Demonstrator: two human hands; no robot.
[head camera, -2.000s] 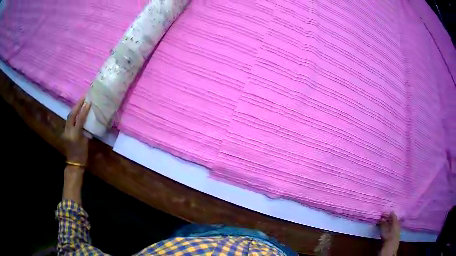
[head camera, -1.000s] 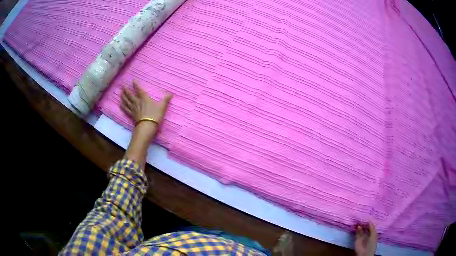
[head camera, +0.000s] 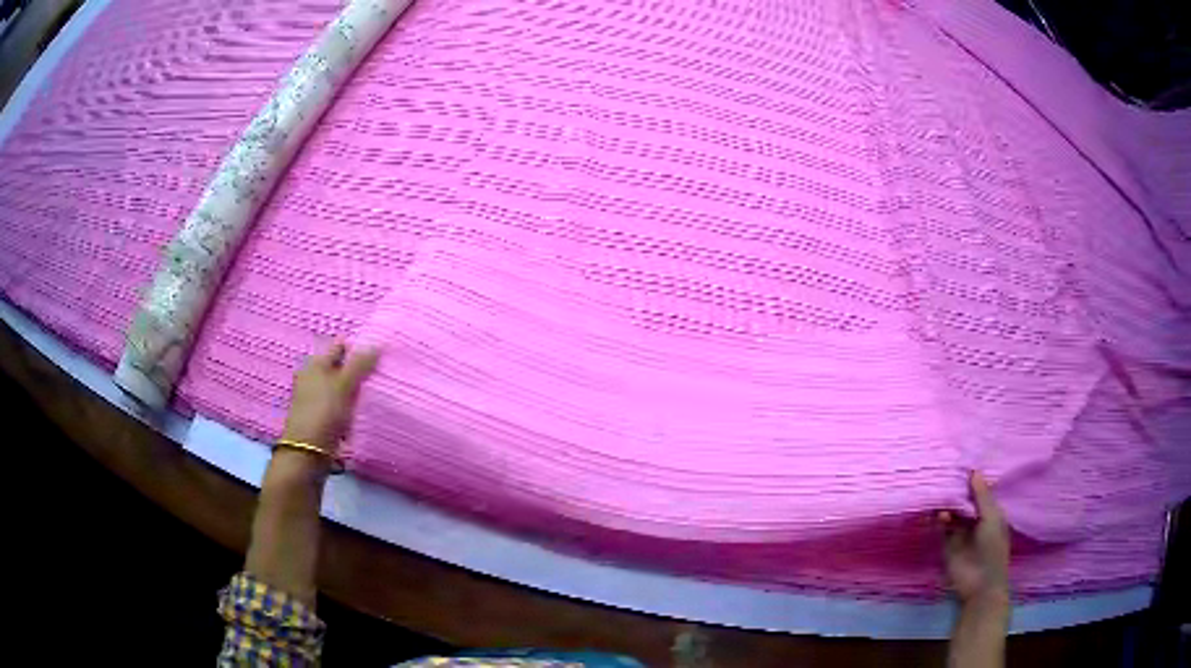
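Observation:
A pink striped fabric ply (head camera: 653, 405) lies over the table, its near edge lifted off the lay between my hands, with darker pink layers showing below it. My left hand (head camera: 324, 398), with a yellow bangle, grips the ply's near edge at the left, thumb and finger pointing up. My right hand (head camera: 977, 542) pinches the same edge at the right; its fingertips are partly under the cloth. A long whitish roll with grey-green marks (head camera: 216, 222) lies across the fabric to the left of my left hand, not touched by it.
White underlay paper (head camera: 523, 555) shows along the near side, beyond the brown wooden table edge (head camera: 405, 574). Loose folds of pink cloth lie at the far right. The area beyond the upper right is dark.
My left hand has left the roll, passed flat over the cloth and taken the ply's edge. The edge between both hands has risen. My right hand has moved slightly up with it.

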